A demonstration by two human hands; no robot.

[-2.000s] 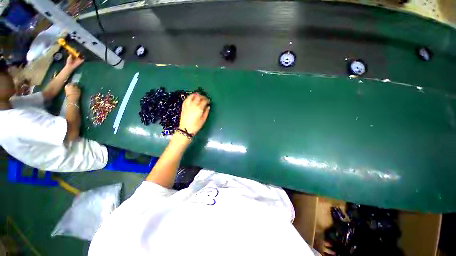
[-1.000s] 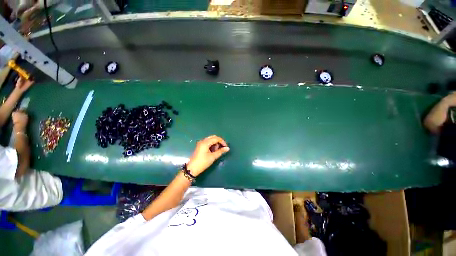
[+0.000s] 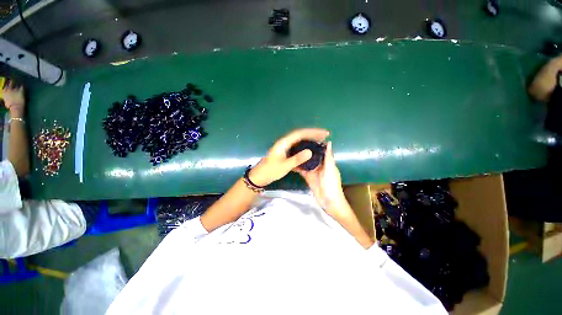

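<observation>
A round black housing [image 3: 307,155] is held between both my hands above the front edge of the green bench. My left hand [image 3: 288,154] grips it from the left and top, its thumb across the housing. My right hand [image 3: 325,175] holds it from the right and below. Whether a small insert is in my fingers is hidden. A pile of small black inserts [image 3: 156,125] lies on the bench to my left. An open carton [image 3: 501,234] full of black housings [image 3: 425,237] stands at the bench edge on my right.
The conveyor [image 3: 209,27] beyond the bench seam carries a black unit [image 3: 279,21] and several white-faced units [image 3: 359,24]. A pale divider strip [image 3: 82,132] separates small metal parts [image 3: 52,147] from the inserts. Other people's arms [image 3: 16,138] show at both sides.
My left hand has moved from the insert pile to the front of the bench. My right hand has come up from the carton, and a housing is now between both hands. The view has shifted.
</observation>
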